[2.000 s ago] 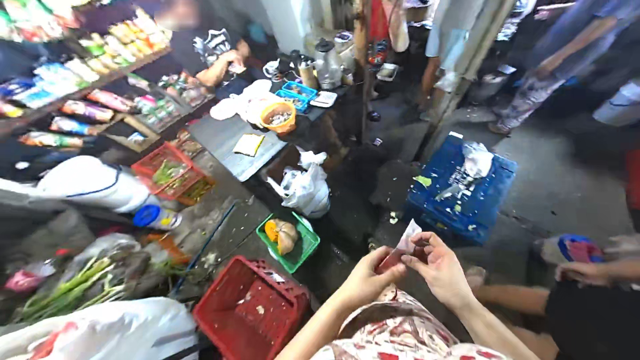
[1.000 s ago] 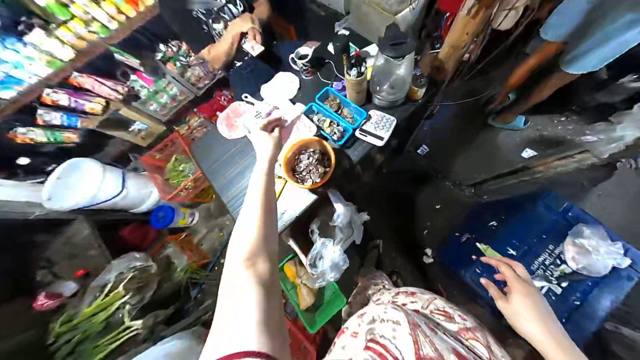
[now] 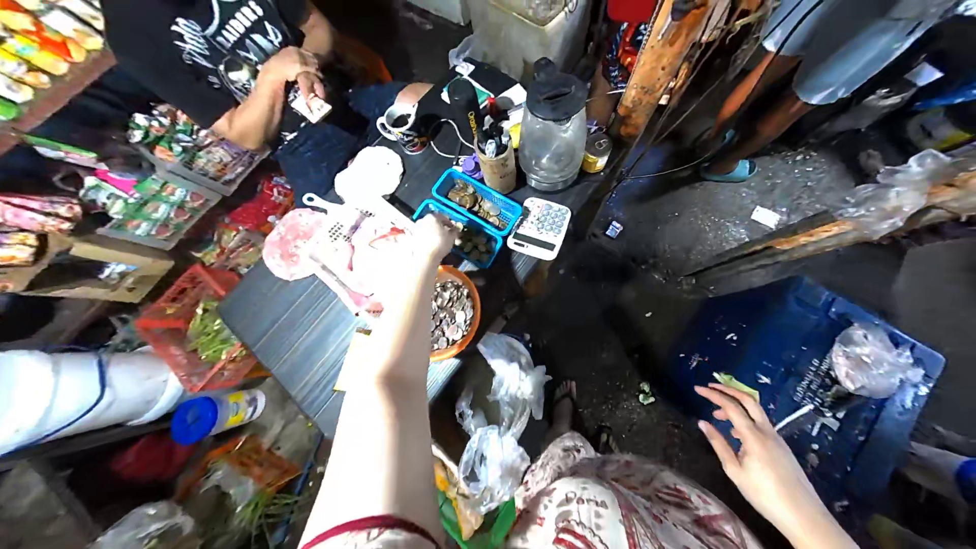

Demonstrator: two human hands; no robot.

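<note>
My left hand [image 3: 435,235] reaches over the table to the near blue plastic basket [image 3: 480,259] of coins; its fingertips are partly hidden, so its hold cannot be told. Right beside it is a second blue basket [image 3: 476,200] with coins. An orange bowl [image 3: 474,320] full of coins sits below my left wrist, partly covered by my forearm. White and pink plastic items [image 3: 343,248] lie to the left, and a white calculator [image 3: 540,228] to the right. My right hand [image 3: 751,450] hangs with fingers apart near the blue lid-like surface [image 3: 732,328], holding nothing visible.
Across the table [image 3: 282,328] a person holds a small paper item [image 3: 311,105]. A clear pitcher [image 3: 553,137], pen holder [image 3: 497,164], can [image 3: 596,152] and mug [image 3: 399,120] stand at its back. Plastic bags [image 3: 507,404] hang at the near edge; a red crate [image 3: 194,328] is left.
Two seconds ago both hands were together with a small paper-like piece; now they are apart. My left hand has moved from the white and pink items to the coin baskets. The view has moved nearer the table.
</note>
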